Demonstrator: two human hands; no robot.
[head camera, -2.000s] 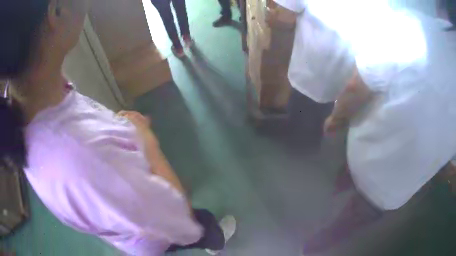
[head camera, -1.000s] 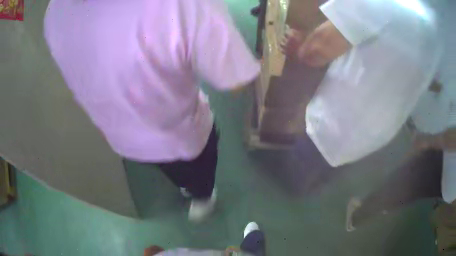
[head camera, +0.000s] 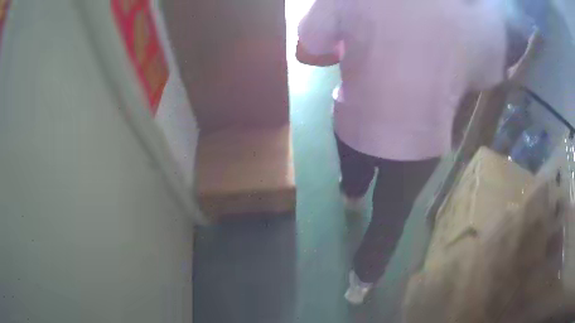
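Note:
Neither my left hand nor my right hand is in the picture. Nearest in front of me a person (head camera: 403, 88) in a pink top and dark trousers walks ahead, seen from behind and cut off by the upper edge. At the lower right stands a brown cardboard carton (head camera: 479, 208), blurred. At centre left is a brown box-like block (head camera: 246, 158) with a grey face (head camera: 246, 271) below it.
A pale panel or wall (head camera: 94, 176) fills the left side, with a red and yellow printed sheet (head camera: 144, 50) near its edge. Blue water jugs (head camera: 528, 142) show behind the carton. Green floor (head camera: 318, 240) runs between the block and the carton.
The view has moved along. The person in pink has shifted from the left to the right of centre. The people in white have left view; the carton and jugs have come in.

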